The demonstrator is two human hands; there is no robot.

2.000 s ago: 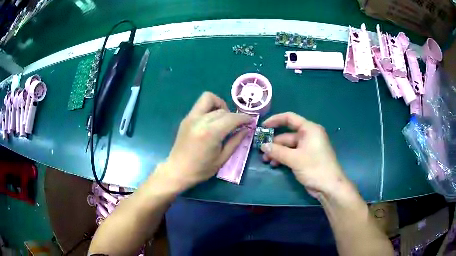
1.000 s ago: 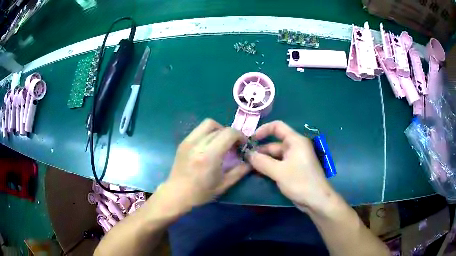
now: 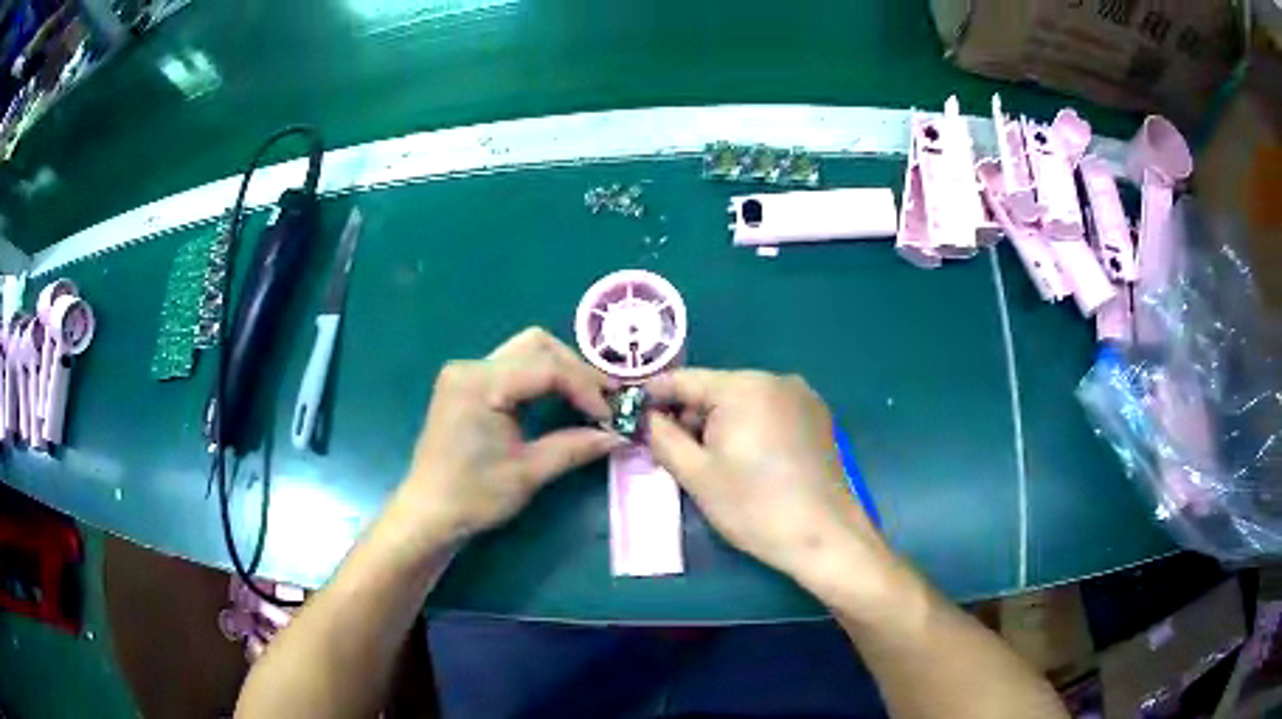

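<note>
A pink fan housing (image 3: 647,523) lies upright in front of me, its round spoked ring head away from me and its open handle towards me. A small control board (image 3: 629,410) is at the top of the handle, just below the ring. My left hand (image 3: 503,433) pinches its left side between thumb and fingertips. My right hand (image 3: 745,457) holds its right side with the fingertips. Whether the board is seated in the handle is hidden. A blue battery cell (image 3: 855,475) lies partly hidden behind my right hand.
A black electric screwdriver (image 3: 267,316) with cord and a knife (image 3: 318,368) lie left, beside green PCB panels (image 3: 183,309) and assembled fans (image 3: 59,368). Screws (image 3: 614,200), a row of boards (image 3: 762,165) and a handle cover (image 3: 823,216) lie beyond. Pink shells (image 3: 945,183) and a plastic bag (image 3: 1174,421) are right.
The view has shifted. Both hands have brought the board up to just below the ring, and the lower handle is now uncovered. The blue battery is now mostly hidden by my right hand.
</note>
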